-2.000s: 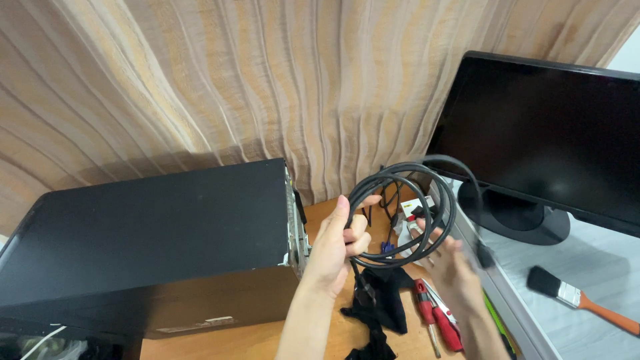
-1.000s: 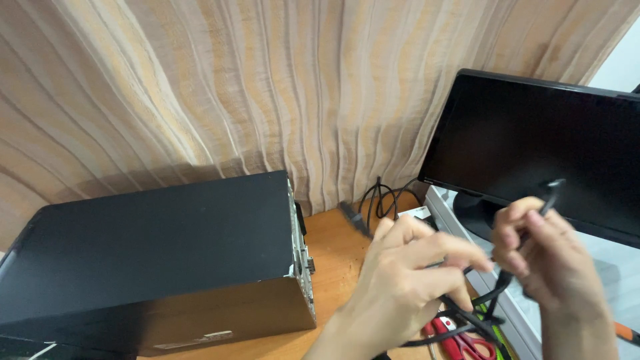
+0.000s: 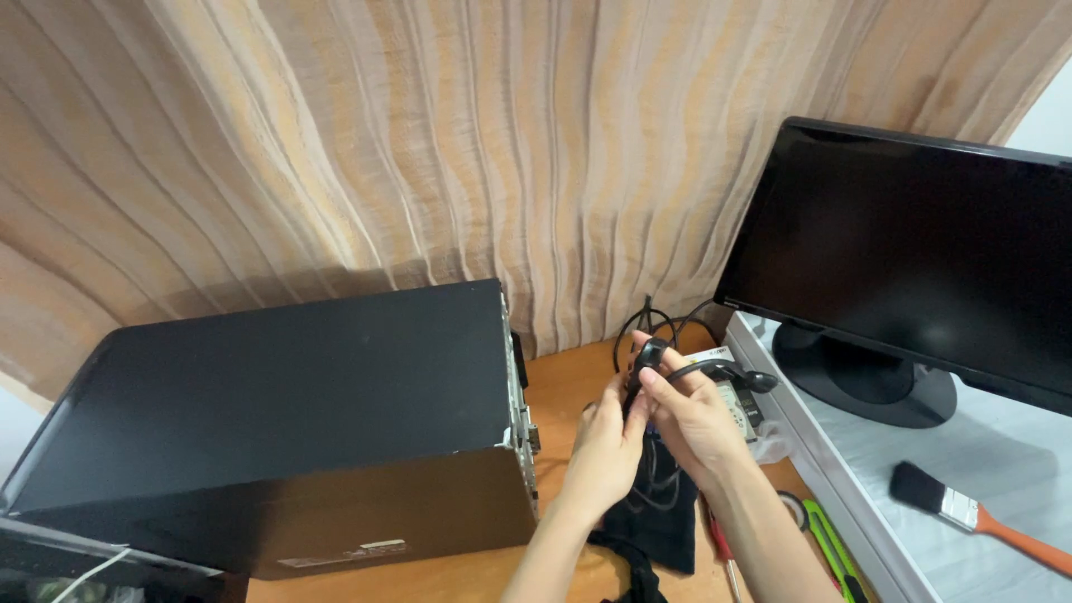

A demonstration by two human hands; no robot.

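Both hands are together near the middle right, over the wooden table. A folded part of a black cable (image 3: 650,355) is pinched between my left hand (image 3: 605,444) and my right hand (image 3: 699,410). One end of it, a black plug (image 3: 760,382), sticks out to the right past my right fingers. The black computer tower (image 3: 276,394) lies to the left of my hands, its metal-edged end facing them. Below my hands a black cloth (image 3: 670,511) lies on the table. Whether more of the cable hangs behind my hands is hard to tell.
A monitor (image 3: 913,260) stands at right on a light surface, with an orange-handled brush (image 3: 959,502) before it. Beside the raised edge (image 3: 837,469) lie a green utility knife (image 3: 829,544), a red screwdriver (image 3: 720,540) and a hard drive (image 3: 737,410). Another black cable (image 3: 624,335) lies by the curtain.
The cable was in wide loops two seconds ago; now a folded part is between my fingers. My hands, apart one second ago, have come together. The black cloth shows again below them.
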